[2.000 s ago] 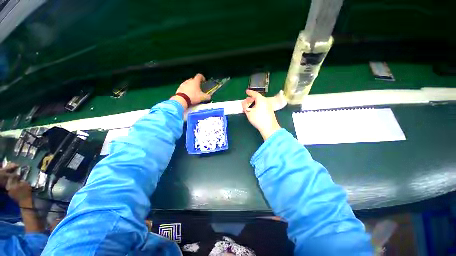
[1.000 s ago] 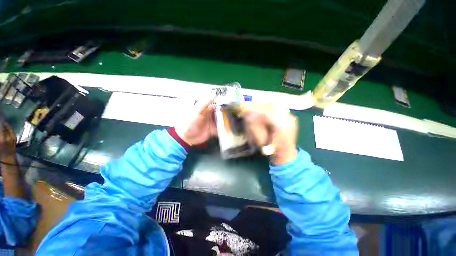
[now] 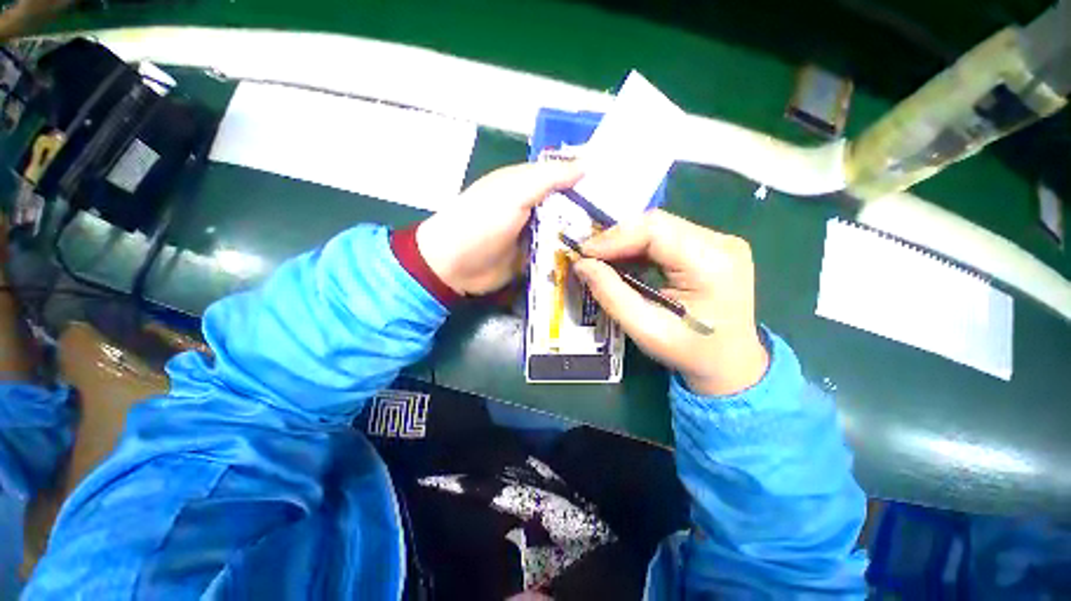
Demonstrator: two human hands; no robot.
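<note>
A phone mid-frame (image 3: 573, 366) is held above the bench, its black lower end toward me. An orange-yellow flex cable (image 3: 557, 308) runs lengthwise in its bay. A white battery (image 3: 632, 147) is lifted and tilted above the phone's top end. My left hand (image 3: 491, 229) grips the phone's left side, with the thumb at the battery's lower edge. My right hand (image 3: 687, 294) holds a thin dark tool (image 3: 646, 289) like a pen, its tip over the upper part of the bay. The blue parts tray (image 3: 564, 129) is behind the phone, mostly hidden.
A left paper sheet (image 3: 343, 141) and a right sheet (image 3: 916, 296) lie on the bench. A black box with cables (image 3: 106, 159) is at left. A white rail (image 3: 493, 100) and taped post (image 3: 957, 112) border the green belt, where a waiting phone (image 3: 820, 100) lies. Another person's sleeve (image 3: 35, 440) shows at left.
My hands brought a phone from the belt to above the bench. The battery is now lifted, and the dark tool now shows in my right hand. The view has shifted.
</note>
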